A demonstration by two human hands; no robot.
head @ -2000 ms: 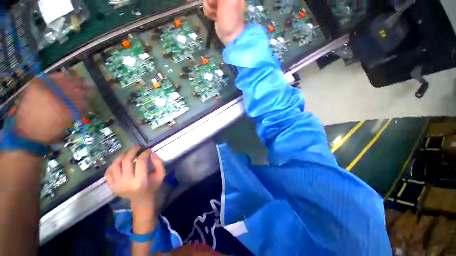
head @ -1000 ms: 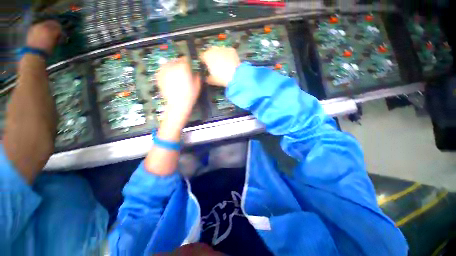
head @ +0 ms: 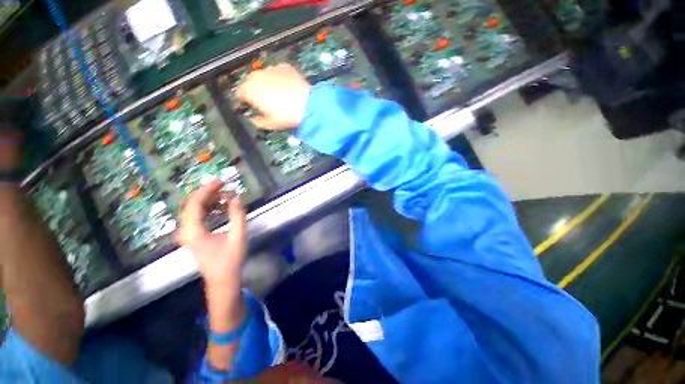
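Observation:
Green circuit boards (head: 180,131) with orange components sit in carriers (head: 259,180) on the line. My right hand (head: 274,96) is over a board in the middle carrier, fingers bent down; its fingertips are partly hidden, and I cannot tell what they hold. My left hand (head: 214,229) is palm up above the near edge of the carrier to the left, thumb and fingers apart, over the lower part of a board. No object shows clearly in it.
A silver rail (head: 308,196) runs along the near edge. Another person's arm (head: 34,262) is at far left. A blue cord (head: 86,71) hangs before a ribbed tray (head: 79,75). A plastic bag (head: 154,30) and a red item (head: 293,4) lie beyond. A black machine (head: 627,67) stands right.
My left hand has drawn back from the boards toward the rail and opened. My right hand remains over the middle carrier. The view has tilted, and the other person's arm sits lower at left.

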